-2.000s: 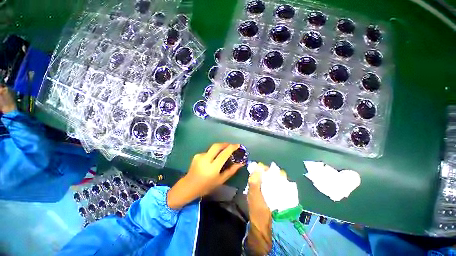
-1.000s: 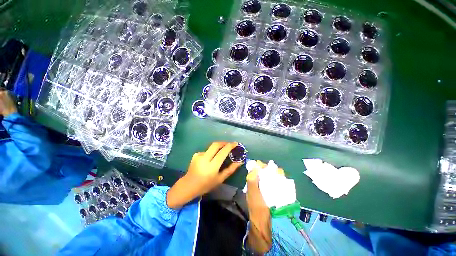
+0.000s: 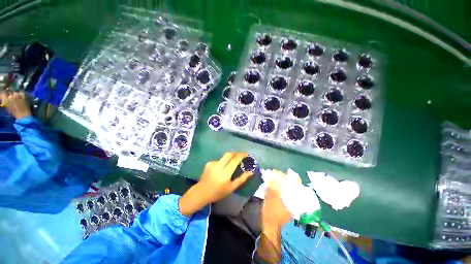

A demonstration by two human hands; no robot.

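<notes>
My left hand (image 3: 214,180) holds a dark glossy lens (image 3: 248,164) with a bright rim between thumb and fingers, just below the working tray. My right hand (image 3: 276,198) holds a crumpled white wipe (image 3: 295,193) close to the lens's right side; this hand is slightly blurred. A green nozzle piece (image 3: 310,217) with a thin tube shows below the wipe, and its grip is hidden. The clear working tray (image 3: 367,161) holds rows of dark discs. Its lower-left pocket (image 3: 240,119) shows a pale grid pattern.
Clear trays (image 3: 111,116) are stacked at odd angles on the left. Loose discs (image 3: 215,121) lie beside the working tray. A spare white wipe (image 3: 338,192) lies right of my right hand. A lower tray (image 3: 108,206), another person's sleeve (image 3: 44,149) and a far-right tray (image 3: 455,191) show.
The camera view has shifted, so the trays appear lower and more of the bench's back shows. My right hand with the wipe and green nozzle has moved slightly right, nearer the spare wipe.
</notes>
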